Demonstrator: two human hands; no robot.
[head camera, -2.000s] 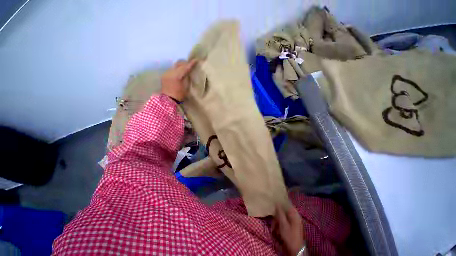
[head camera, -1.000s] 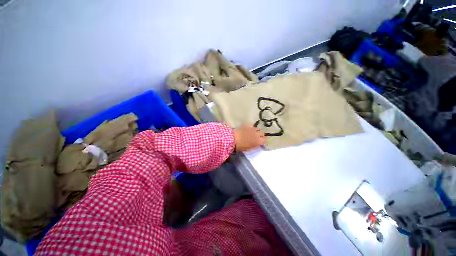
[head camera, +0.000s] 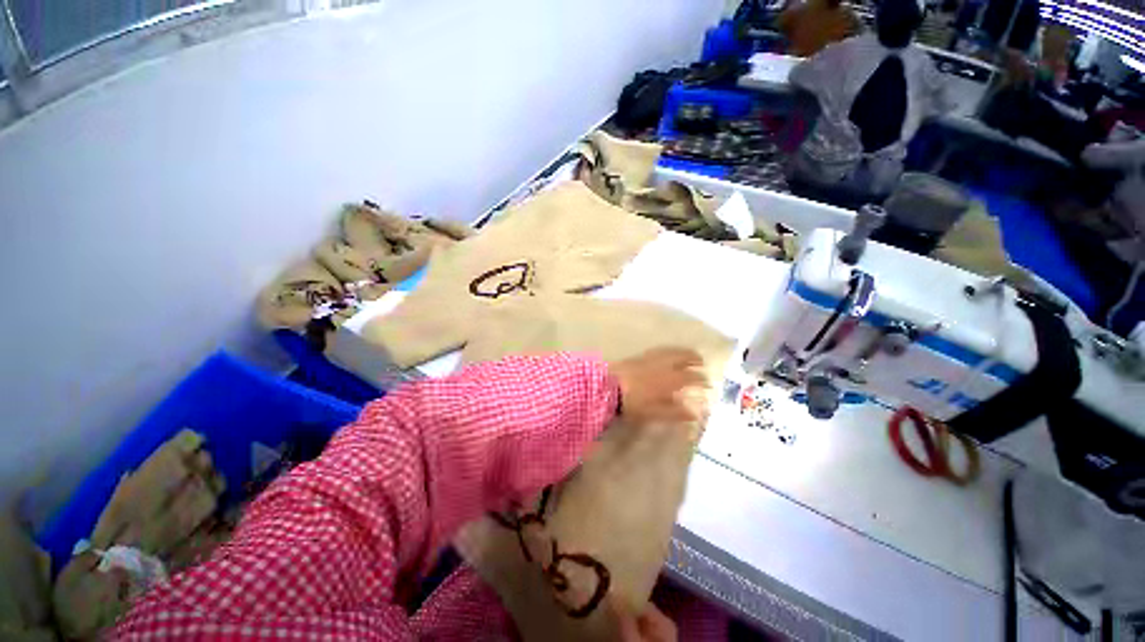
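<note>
A khaki panel (head camera: 628, 483) with a dark looped motif hangs over the table's front edge, its top on the table left of the needle area. My left hand (head camera: 662, 384) lies palm down on its upper edge and holds it there, beside the presser foot (head camera: 743, 391). My right hand (head camera: 643, 621) holds its lower end; the bottom of the picture cuts this hand off. Another khaki piece (head camera: 571, 245) with a dark motif lies flat at the table's left. The white sewing machine (head camera: 898, 329) stands right of my left hand.
Red and orange-handled scissors (head camera: 932, 445) and a thin dark tool (head camera: 1055, 602) lie right of the needle. Blue crates (head camera: 220, 389) with khaki bundles (head camera: 151, 514) stand at left by the white wall. A person (head camera: 866, 100) sits beyond the table.
The view has swung right, bringing the machine head and scissors into sight. My left hand has moved from the motif piece to beside the needle, and my right hand shows again at the bottom.
</note>
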